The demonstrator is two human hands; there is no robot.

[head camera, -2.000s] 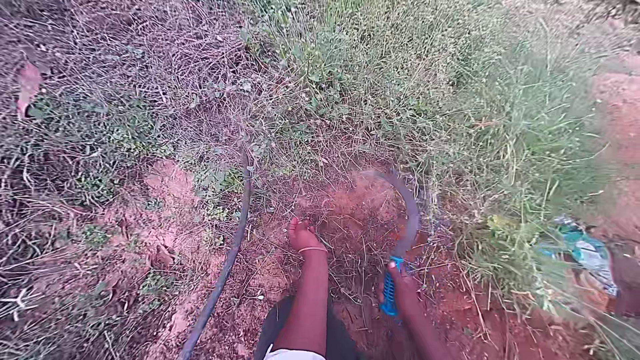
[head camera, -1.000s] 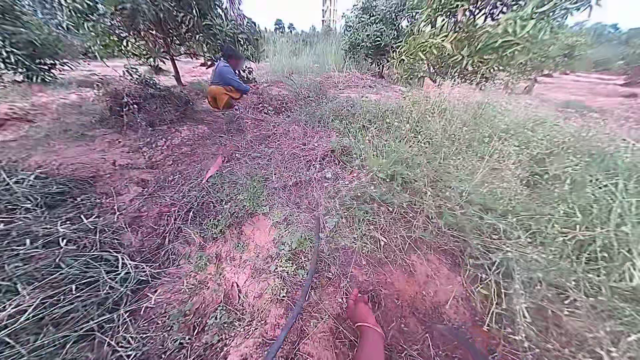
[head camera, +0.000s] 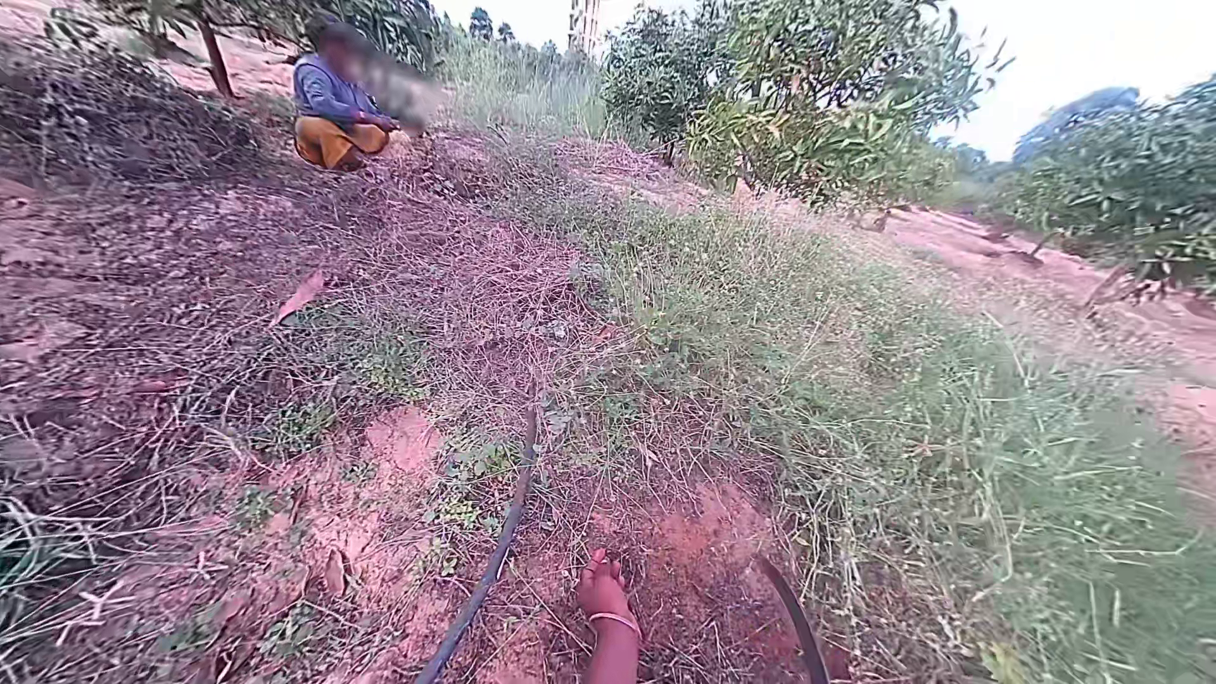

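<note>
My left hand, with a thin bangle at the wrist, is low in the middle over reddish soil and dry stalks. Its fingers are curled; whether a stalk is between them cannot be told. To its right the curved blade of a sickle rises from the bottom edge, beside the standing grass. The sickle's handle and my right hand are outside the view. A dark hose runs along the ground to the left of my left hand.
Green grass and weeds stand on the right. Dry cut brush is heaped at the upper left, near a crouching person. Leafy trees grow behind. A dry brown leaf lies on the left.
The view has tilted up from the ground, bringing the trees and the crouching person into sight. My right hand and the blue sickle handle, seen two seconds ago, are out of view.
</note>
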